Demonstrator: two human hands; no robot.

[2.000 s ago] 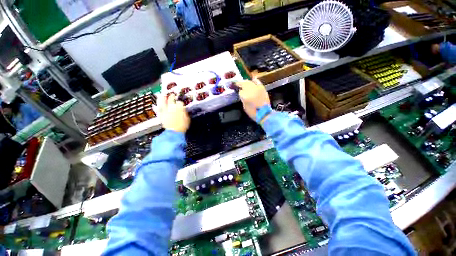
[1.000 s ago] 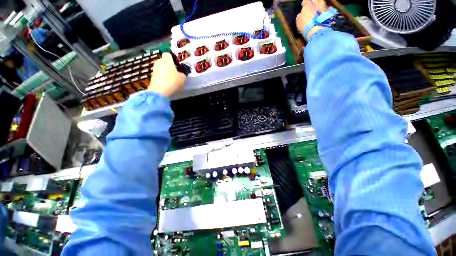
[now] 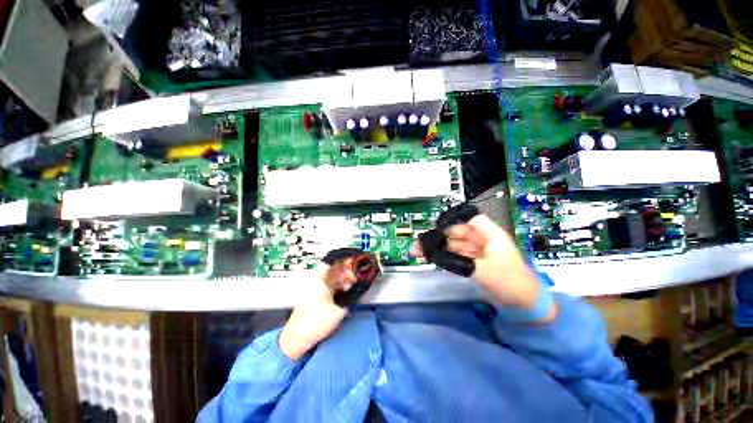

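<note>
A green circuit board (image 3: 289, 153) lies in front of me, with a long white-silver heat sink (image 3: 359, 182) across its middle and a taller heat sink (image 3: 384, 101) near its far edge. My left hand (image 3: 334, 289), with black coverings on thumb and fingers, holds a red-brown toroidal coil (image 3: 364, 266) over the board's near edge. My right hand (image 3: 466, 244), also with black fingertip coverings, is over the board's near right corner. Its fingers are curled together around something small; what it is cannot be made out clearly.
More boards lie left (image 3: 149, 161) and right (image 3: 611, 132) on the line. The metal front rail (image 3: 165, 292) runs below the hands. Black bins of silver pieces (image 3: 202, 41) stand behind. A thin blue cord (image 3: 498, 74) hangs right of centre. A white foam tray (image 3: 111, 363) is below left.
Both hands have come back from the upper shelf to the near edge of the board. The left hand now holds a coil. The view has tilted down, and the shelf has left the picture.
</note>
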